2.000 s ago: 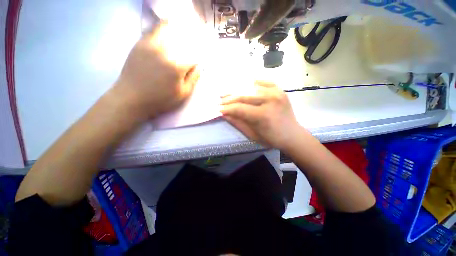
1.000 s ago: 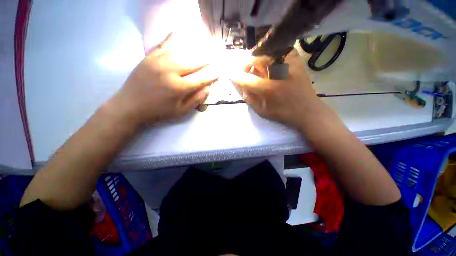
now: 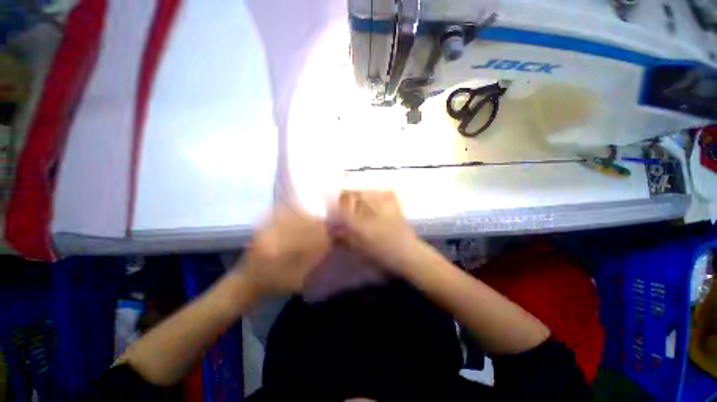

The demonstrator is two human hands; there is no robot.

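A pale pink piece (image 3: 343, 271) hangs over the table's front edge, above my lap. My left hand (image 3: 289, 250) is blurred and lies at the piece's left side, fingers bent against it. My right hand (image 3: 376, 228) pinches the piece's upper part near the table edge. More pale cloth (image 3: 303, 47) runs up the table left of the needle, partly lost in lamp glare. The sewing machine (image 3: 582, 59) stands at right. Its presser foot (image 3: 383, 98) area is mostly washed out by glare, and no hand is at it.
Black-handled scissors (image 3: 475, 108) lie on the machine bed. A green-orange tool (image 3: 605, 166) lies far right. Stacked red and pale strips (image 3: 98, 129) lie at the table's left. Blue crates (image 3: 646, 314) and a red cloth heap (image 3: 550, 302) are below the grey table edge (image 3: 542, 220).
Both hands have moved from beside the needle down to the front edge, bringing the pale piece over my lap. The view has shifted, showing more of the machine and the strips at left.
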